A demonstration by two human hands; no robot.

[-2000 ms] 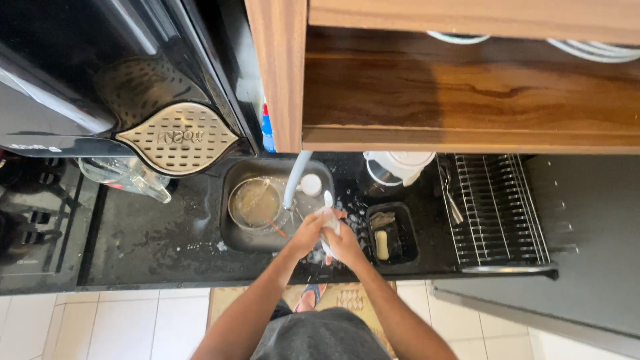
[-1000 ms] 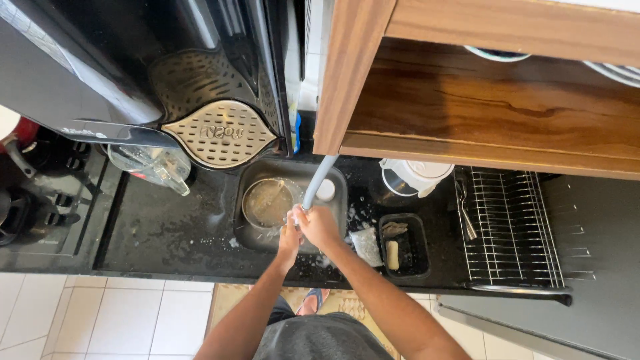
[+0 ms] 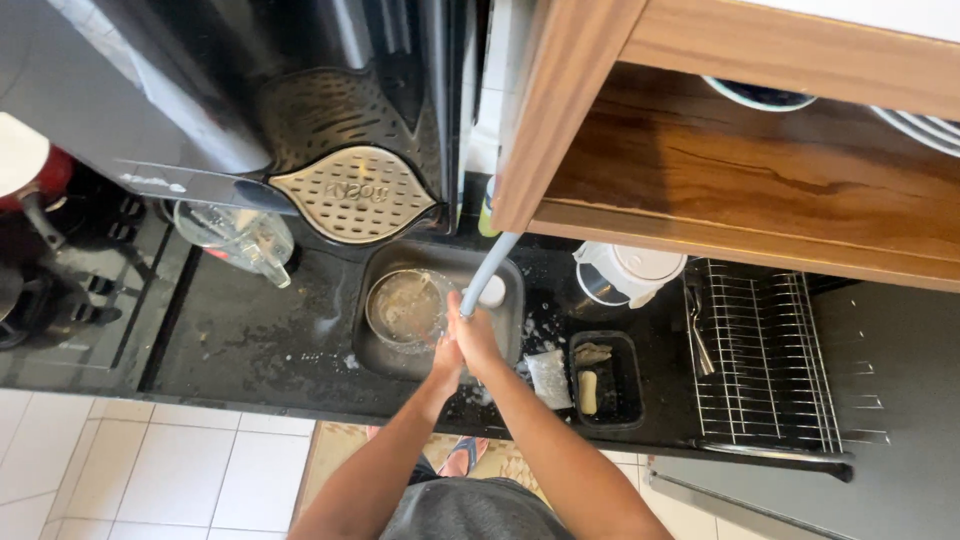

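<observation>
My left hand [image 3: 448,349] and my right hand [image 3: 474,337] are pressed together under the end of a grey faucet spout [image 3: 489,271], over the sink basin [image 3: 511,330]. No object shows between them; the palms and most fingers are hidden. A round metal pan [image 3: 405,309] with cloudy water and bits in it sits in the basin, just left of my hands. A white round item [image 3: 491,291] lies in the basin behind the spout. A wet whitish sponge [image 3: 550,379] lies on the counter to the right, beside a black tray [image 3: 637,382] holding a yellowish soap bar [image 3: 587,392].
A wire dish rack [image 3: 765,360] stands at the right, near a white-lidded container [image 3: 649,262]. A glass pitcher [image 3: 240,238] lies left of the sink. A wooden cabinet [image 3: 600,225] overhangs the counter from above. A stove [image 3: 82,300] is at the far left.
Two seconds ago my hands held a whitish item; the sponge now lies on the counter beside the black tray. My hands have come together under the spout.
</observation>
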